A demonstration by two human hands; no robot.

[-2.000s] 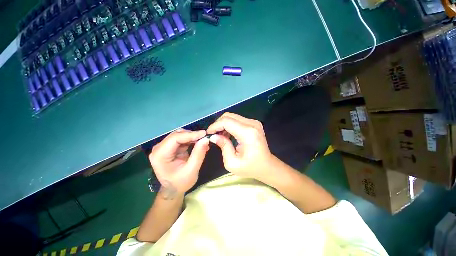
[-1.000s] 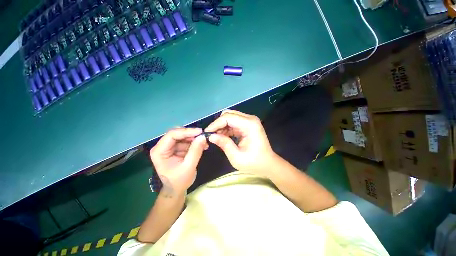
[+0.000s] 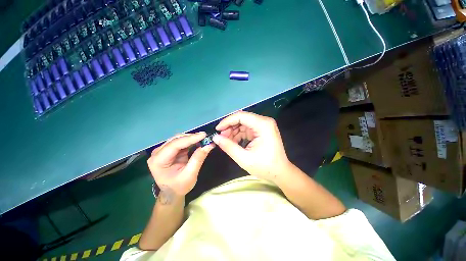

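My left hand and my right hand meet over my lap at the bench edge. Their thumbs and fingertips pinch a small circuit board assembly between them; some green and dark surface shows, the rest is covered by the fingers. Whether a black ring is on it cannot be told. A single purple housing lies on its side on the green bench. A loose pile of black rings lies in front of the clear blister tray, which holds rows of purple cylinders and green boards.
A heap of dark housings lies at the bench's far side. A white cable crosses the bench at the right. Cardboard cartons stand on the floor at right, with bluish stacked trays above. The bench edge runs diagonally before my hands.
The held piece shows more green now, and its angle between the fingertips has changed. My hands have shifted slightly apart. The view has moved a little, showing more of the housing heap.
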